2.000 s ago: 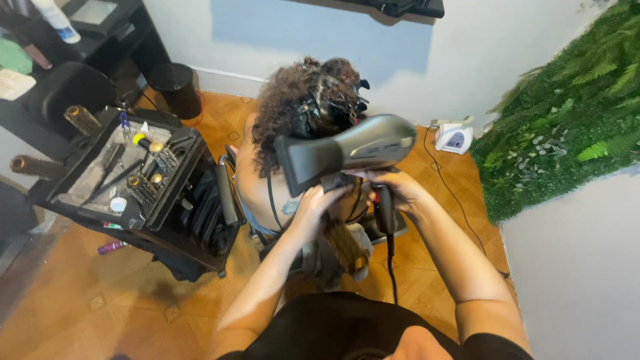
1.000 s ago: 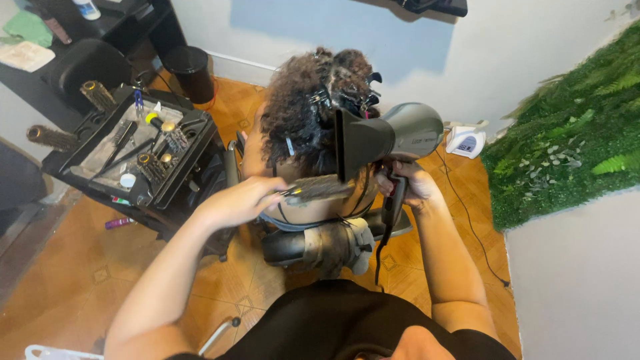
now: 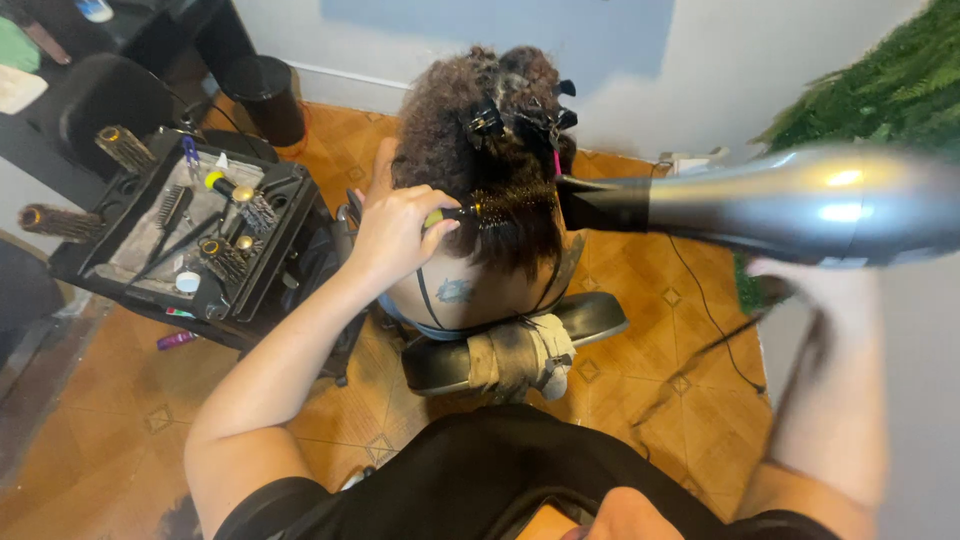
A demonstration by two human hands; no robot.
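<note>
My left hand [image 3: 405, 229] holds a round hair brush [image 3: 499, 210] by its handle. The bristles lie in the lower hair at the back of a seated person's head [image 3: 442, 124]. Black clips [image 3: 486, 121] pin up parts of the curly hair. My right hand [image 3: 795, 281], blurred, is at the underside of a silver hair dryer [image 3: 795, 202], where the handle is; its grip is partly hidden. The dryer's black nozzle [image 3: 607, 204] points left at the brushed hair, close beside it.
A black salon trolley [image 3: 281, 251] with round brushes, a comb and clips stands at left. Behind it are a black chair [image 3: 112, 112] and a bin [image 3: 266, 97]. The person's chair back [image 3: 439, 367] is before me. The dryer cord [image 3: 694, 360] hangs at right, near a plant wall [image 3: 870, 82].
The hair dryer has moved to the right of the head, and its nozzle now points sideways. My left hand has brought the brush up against the hair at the back of the head.
</note>
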